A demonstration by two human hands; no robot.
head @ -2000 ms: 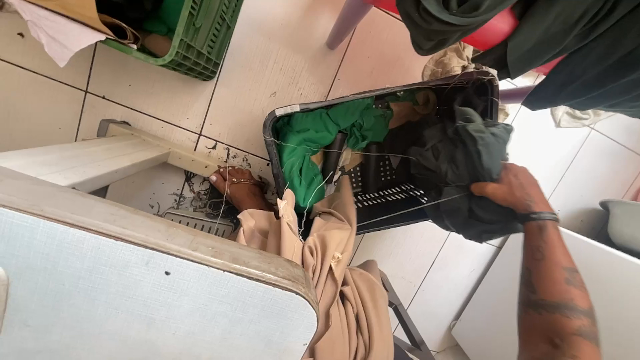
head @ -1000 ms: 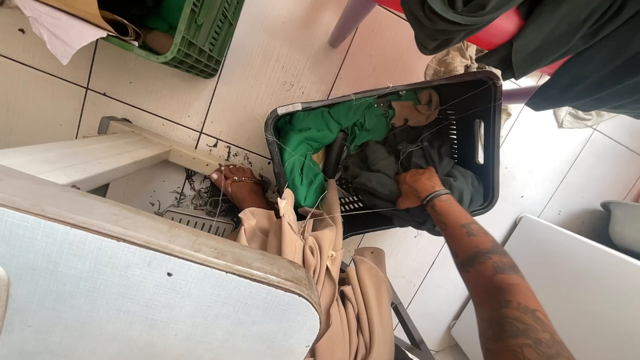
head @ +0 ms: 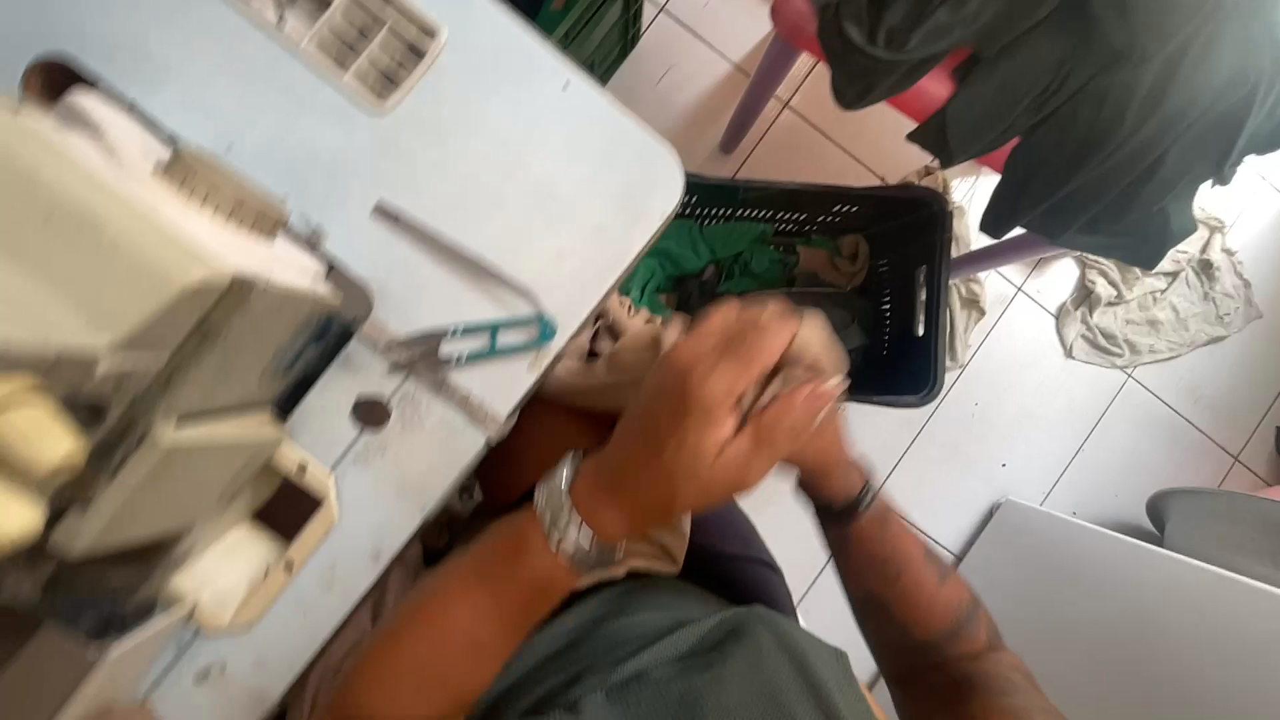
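Observation:
My left hand (head: 700, 410), with a watch at the wrist, is curled in front of the black crate. Behind and against it is my right hand (head: 815, 440), partly hidden, with a dark band at the wrist. Both are blurred, and a pale thing shows between the fingers; whether it is gripped cannot be made out. Beige cloth (head: 610, 365) lies just left of the hands, by the table edge. Green cloth (head: 710, 255) and dark cloth (head: 845, 315) lie in the black plastic crate (head: 915, 365).
On the white table (head: 510, 130) at left are a sewing machine (head: 130, 280), teal-handled thread snips (head: 500, 338) and a compartment tray (head: 365, 45). Dark cloth (head: 1070, 110) hangs over a red seat at upper right. A pale rag (head: 1160, 300) lies on the tiled floor.
My right hand has left the dark cloth in the crate and come back toward my body. My left hand has come into view beside it. The view has swung toward the table.

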